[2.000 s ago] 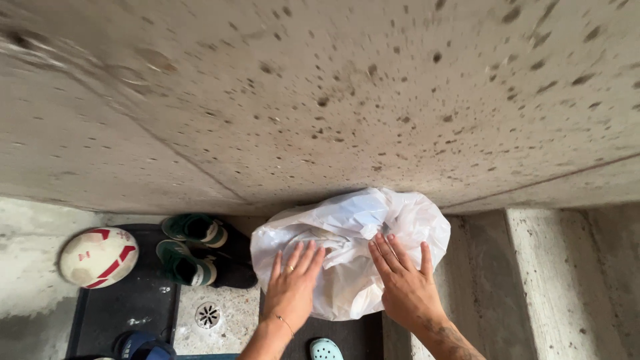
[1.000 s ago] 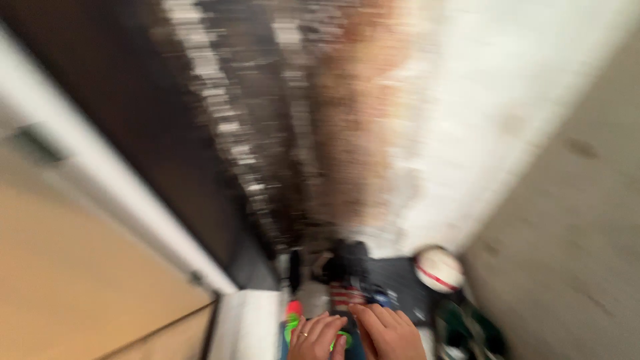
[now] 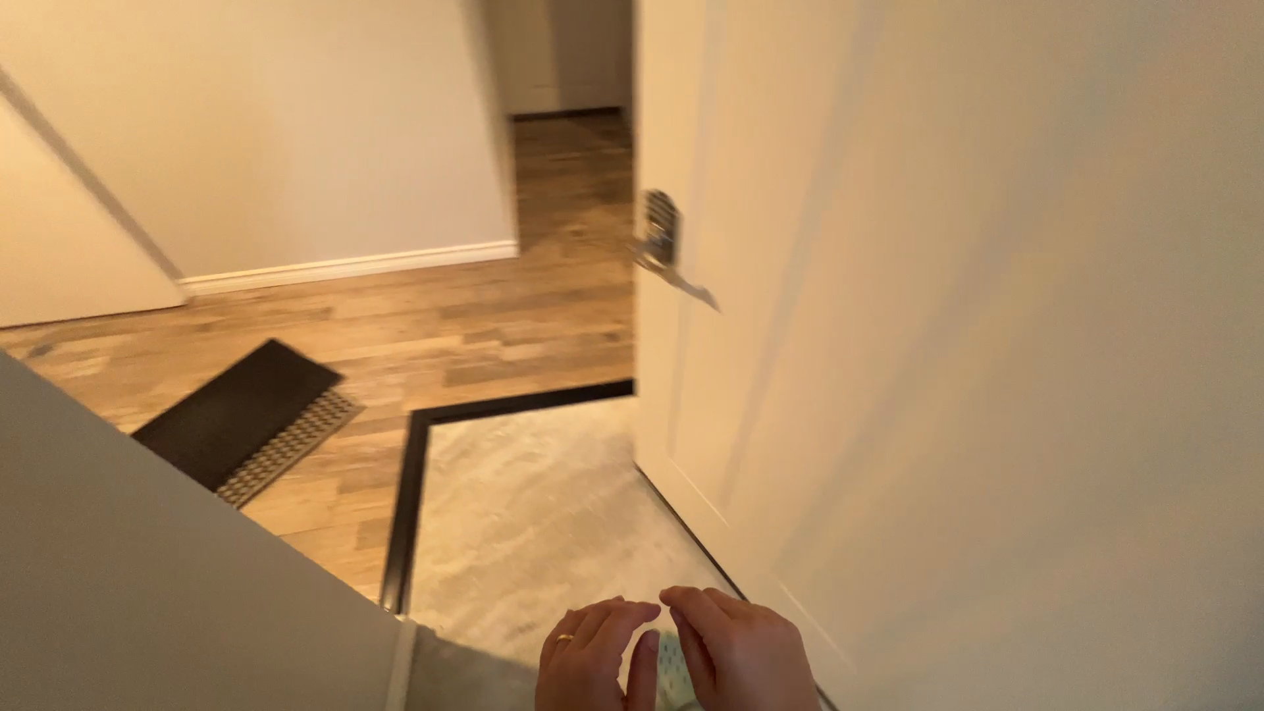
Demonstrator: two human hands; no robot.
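Observation:
My left hand (image 3: 595, 652) is at the bottom centre of the head view, fingers curled and holding nothing, with a ring on one finger. Just to its right is my right hand (image 3: 741, 647), also empty with bent fingers; the fingertips of the two hands nearly meet. Below and between them part of a pale green shoe with holes (image 3: 675, 671) shows on the floor. A light-coloured door (image 3: 889, 296) stands ajar at the right, its metal lever handle (image 3: 676, 276) well above my hands.
Pale tiles (image 3: 533, 513) with a dark edge strip (image 3: 403, 513) meet a wood-look floor (image 3: 444, 316). A dark folded mat (image 3: 242, 410) lies on the left. A wall with a white baseboard (image 3: 346, 269) stands behind, and a grey panel edge (image 3: 178, 553) fills the lower left.
The view has swung from a concrete stairwell to a doorway. My hands, earlier on a white plastic bag, have come away from it and now stand close together.

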